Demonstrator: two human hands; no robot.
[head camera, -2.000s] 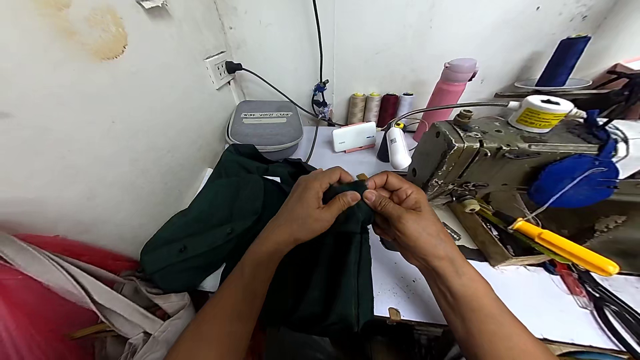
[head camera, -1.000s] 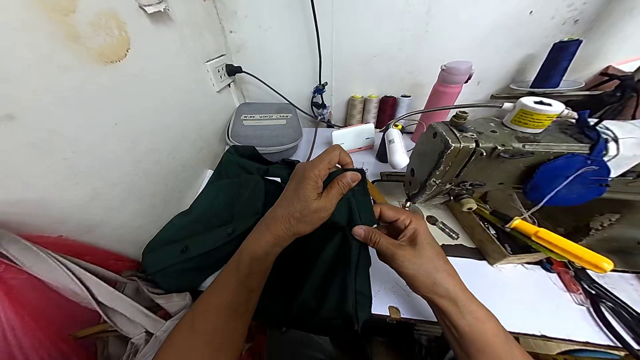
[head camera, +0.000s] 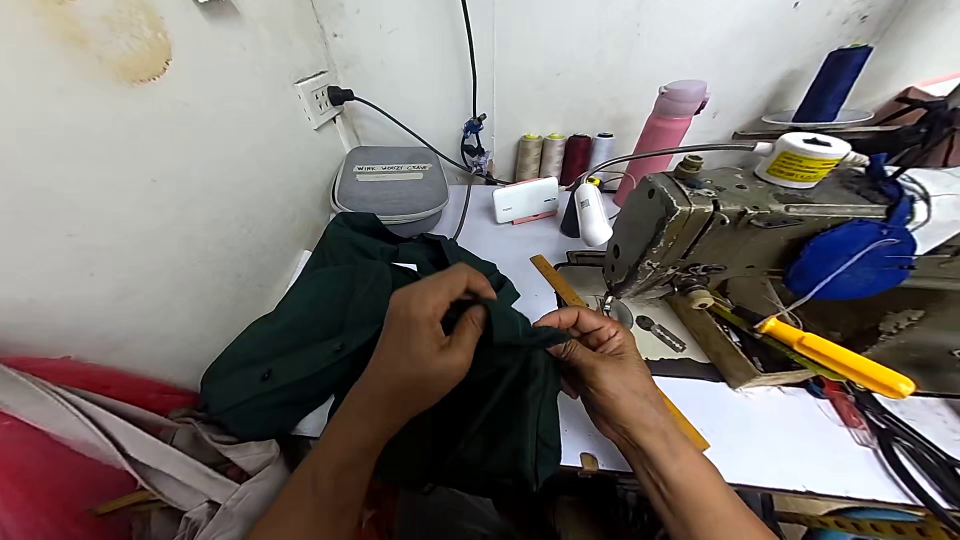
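A dark green buttoned garment lies over the white table and hangs past its front edge. My left hand pinches a folded edge of the cloth between thumb and fingers. To its right, my right hand grips the end of the same edge, so a short stretch of fabric spans the two hands. A yellow wooden ruler lies partly beneath my right hand and forearm. The needle area of the sewing machine is just beyond my right hand, with a razor blade on its bed.
At the back are a grey zip case, a white device, thread spools and a pink bottle. A yellow-handled tool and black scissors lie right. Light cloth hangs at left.
My right hand has come up from the side of the cloth to its upper edge, which now stretches toward the right. More of the ruler shows than in the earlier frames.
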